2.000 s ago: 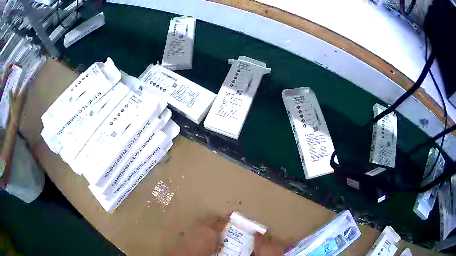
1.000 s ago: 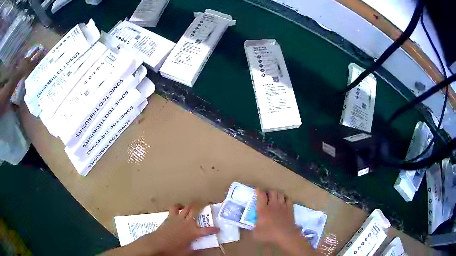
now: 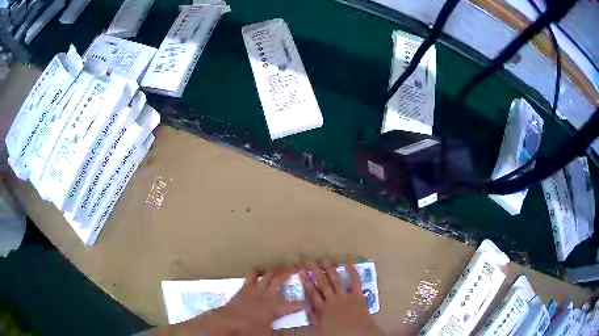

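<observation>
A white printed leaflet (image 3: 197,298) lies flat on the brown worktop at the bottom centre. My left hand (image 3: 266,298) lies over its right part, fingers bent onto it. My right hand (image 3: 336,302) lies beside it, touching or nearly so, holding down a clear tray pack (image 3: 369,282) with bluish-grey contents. The pack's right end shows past my fingers. The hands hide most of the pack and where it meets the leaflet.
Overlapping white cartons (image 3: 82,147) lie at the left. A green conveyor belt (image 3: 348,85) carries spaced cartons (image 3: 284,82) behind the worktop (image 3: 217,203). More cartons (image 3: 467,289) and packs lean at the lower right. A black device (image 3: 410,164) with cables hangs in front.
The view has shifted right, so the belt cartons and left row appear further left. The tray pack, earlier tilted up in my right hand, now lies flat under both hands.
</observation>
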